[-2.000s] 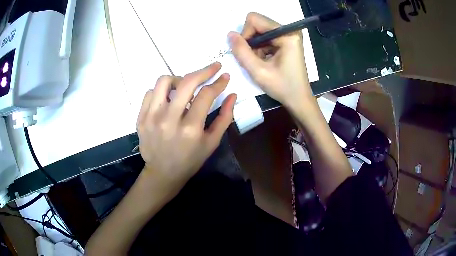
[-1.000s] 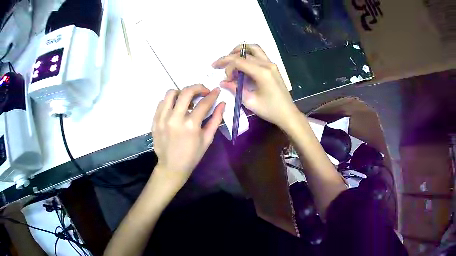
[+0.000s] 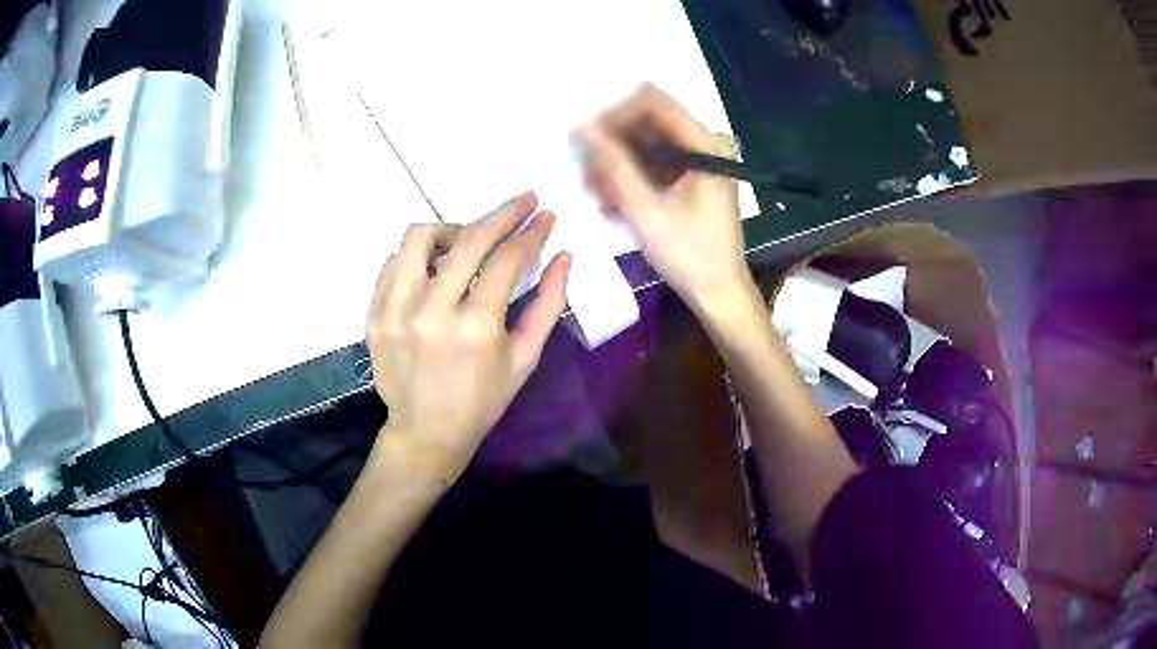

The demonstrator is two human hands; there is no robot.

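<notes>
A small white slip (image 3: 601,302) lies at the bench's front edge and sticks out over it. My left hand (image 3: 463,304) rests palm down with bent fingers at the slip's left side; whether it pinches the slip is hidden. My right hand (image 3: 673,190), blurred, holds a slim black pen (image 3: 726,165) above the white paper (image 3: 508,89), just up and right of the slip. The pen's back end points right; its tip is hidden or blurred.
A white camera (image 3: 140,178) with pink-lit squares stands at left, its black cable (image 3: 142,387) hanging over the edge. Another white camera (image 3: 38,380) is at far left. A carton (image 3: 1009,380) of cameras sits below right. A dark mouse (image 3: 815,13) is at the top right.
The pen, upright across my right fingers a second ago, now lies slanted in a writing grip. My left hand stays by the slip. The view has shifted slightly.
</notes>
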